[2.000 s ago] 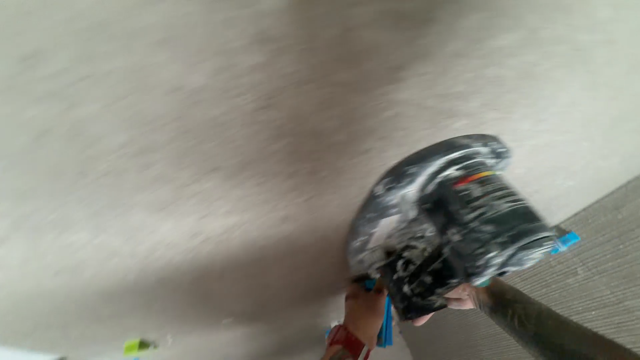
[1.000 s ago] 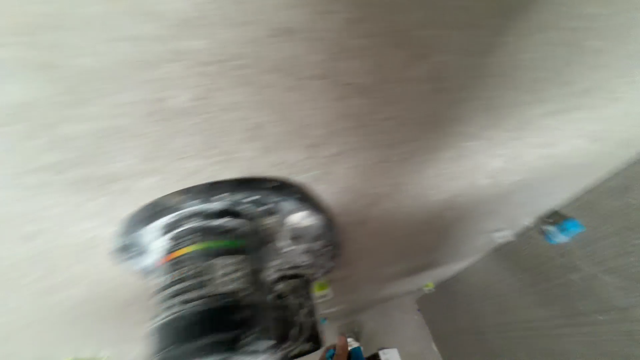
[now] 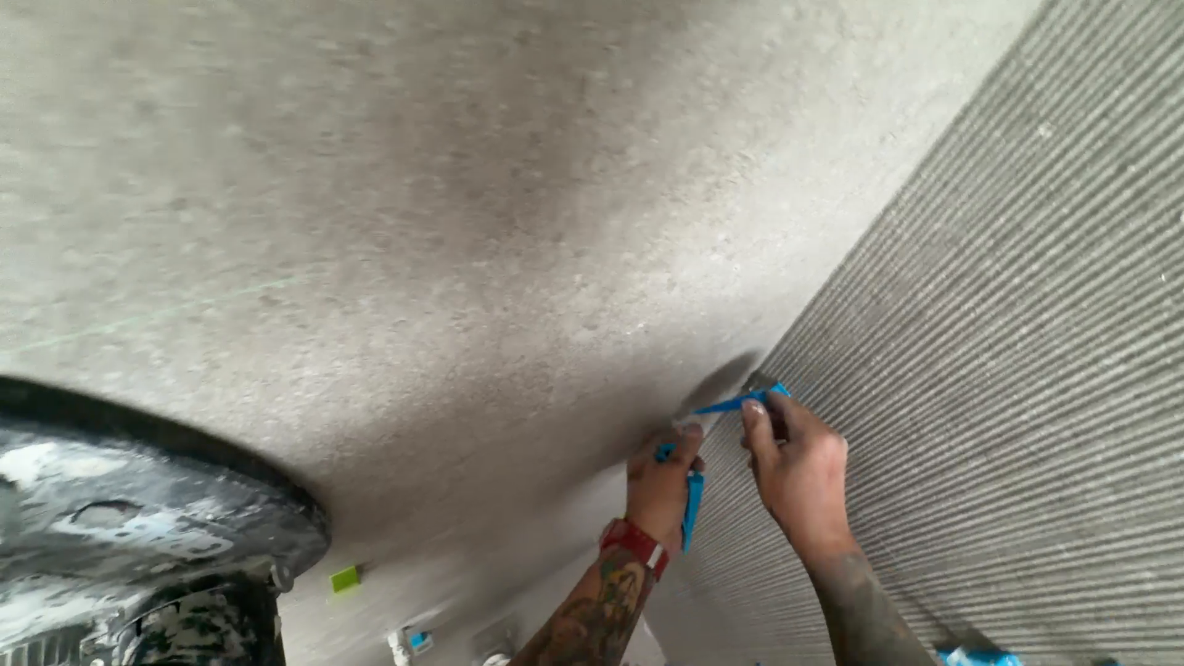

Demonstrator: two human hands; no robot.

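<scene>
My left hand (image 3: 659,486), with a red watch on the wrist, holds blue plastic wedges (image 3: 693,509) beside the edge of a large grey slab (image 3: 518,231). Just right of it, my right hand (image 3: 803,467) pinches another blue plastic wedge (image 3: 737,401) between thumb and fingers, at the line where the slab meets a ribbed grey surface (image 3: 999,351). Its tip points left over the slab. At lower left, a power tool with a round black base (image 3: 157,499), smeared with pale residue, is partly cut off by the frame.
A yellow-green plastic piece (image 3: 345,580) stands on the slab right of the tool. Farther along are a small blue item (image 3: 420,641) and a white item (image 3: 400,646). Blue plastic (image 3: 979,657) shows at the bottom right edge. A faint green line crosses the slab at left.
Two seconds ago both my hands were at the power tool; now they are together at the slab's edge, away from it. The view has shifted strongly, with the tool now at lower left.
</scene>
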